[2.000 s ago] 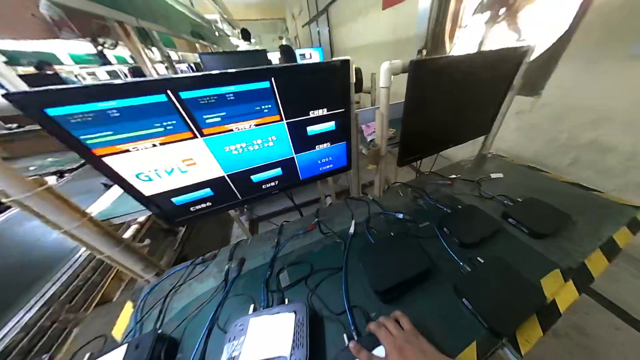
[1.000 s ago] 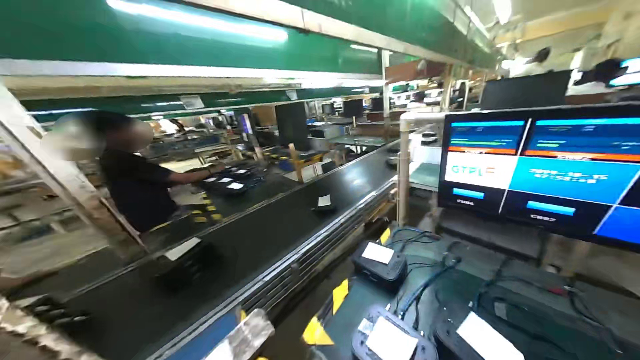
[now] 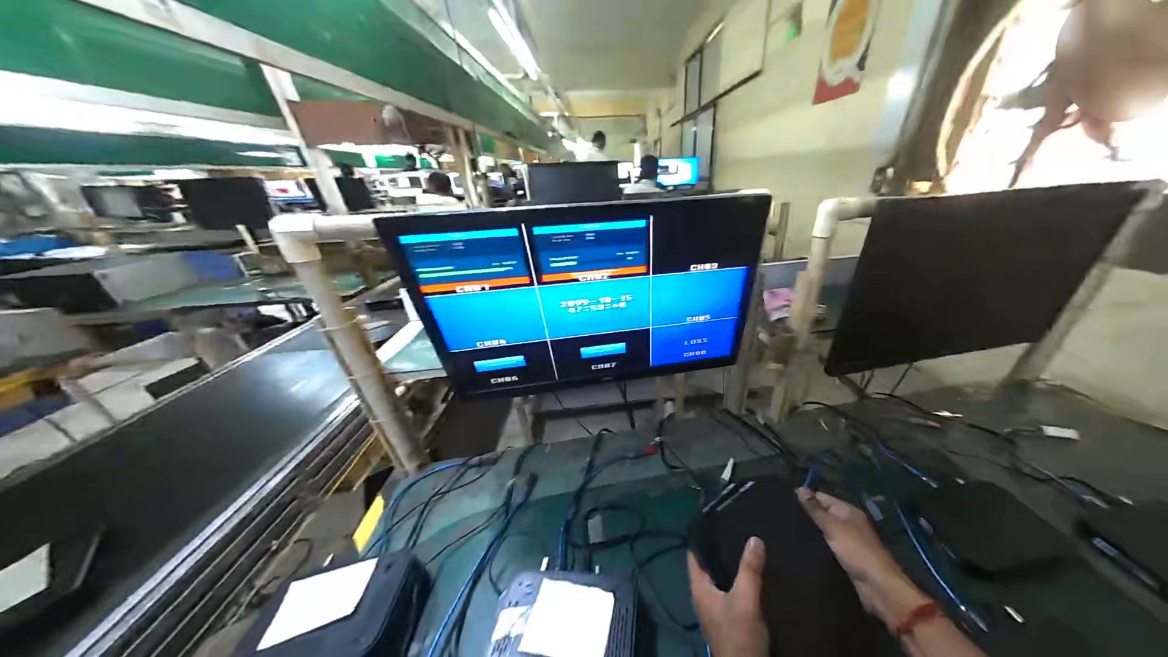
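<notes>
A black set-top box [image 3: 794,566] lies at the lower right of the head view, tilted a little. My left hand [image 3: 735,593] grips its left edge, thumb on top. At the box's far right corner, my right hand [image 3: 844,534] pinches the end of a blue cable [image 3: 812,473]; whether the plug sits in the box cannot be told. Left of them, a box with a white label [image 3: 566,616] rests on the green mat, and another black box with a white label [image 3: 319,602] stands farther left.
A lit monitor [image 3: 584,292] with a split picture stands behind the bench, a dark monitor [image 3: 981,274] to its right. Tangled cables [image 3: 630,538] cover the mat. More black boxes [image 3: 990,525] lie at right. A conveyor belt [image 3: 210,465] runs along the left.
The view has swung left, then back right. Two seconds ago one hand showed at the bottom edge; now both hands are at a black box.
</notes>
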